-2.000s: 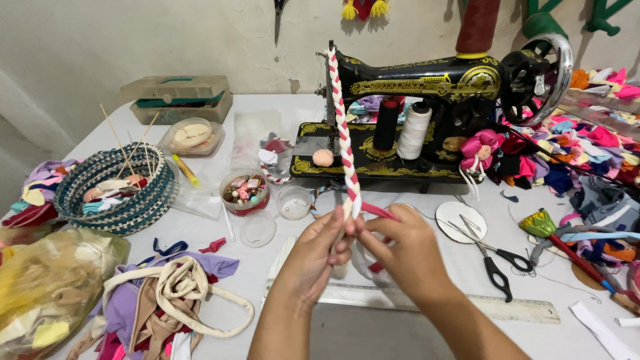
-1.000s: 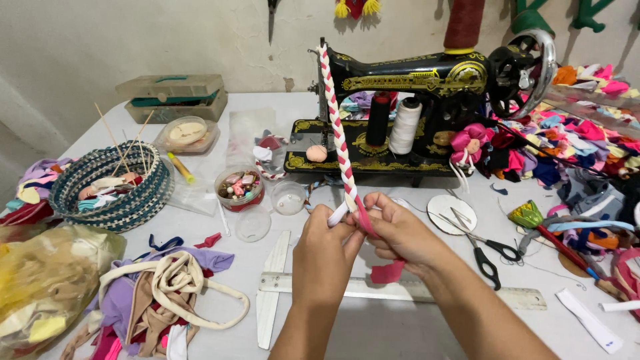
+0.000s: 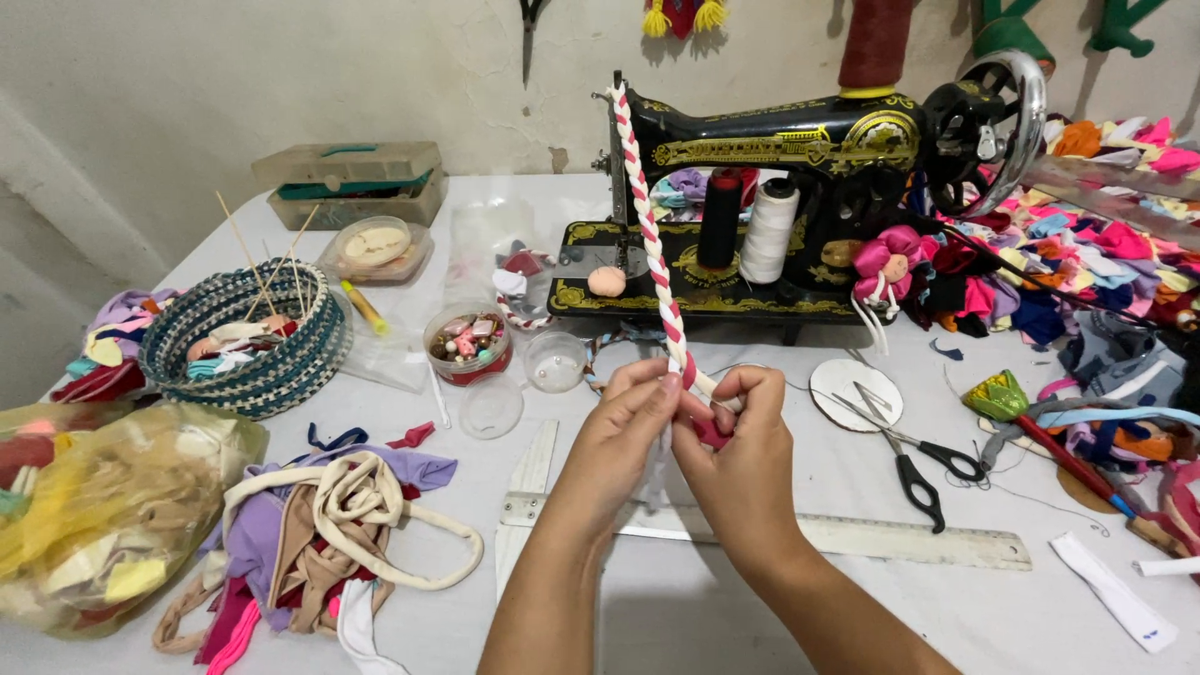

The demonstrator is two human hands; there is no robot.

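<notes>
A braid of white, cream and pink-red fabric strips (image 3: 649,220) hangs taut from the top of the needle end of a black sewing machine (image 3: 787,141). At its lower end my left hand (image 3: 630,427) pinches the braid and a white strip between thumb and fingers. Close on the right, my right hand (image 3: 741,427) holds a cream strip, its fingers curled, with part of the pink-red strip showing at its palm. The strips' lower ends are mostly hidden by the hands.
A T-square (image 3: 919,542) lies under my forearms. Black-handled scissors (image 3: 914,455) rest right of my hands, partly over a white disc (image 3: 839,394). A bead tub (image 3: 469,345), woven basket (image 3: 244,342) and fabric strips (image 3: 272,544) lie left. Fabric scraps (image 3: 1078,225) are heaped right.
The pink-red strip that hung below my right hand a second ago is now mostly hidden at its palm, and a cream strip stretches to its fingers. My left hand stays at the braid's lower end.
</notes>
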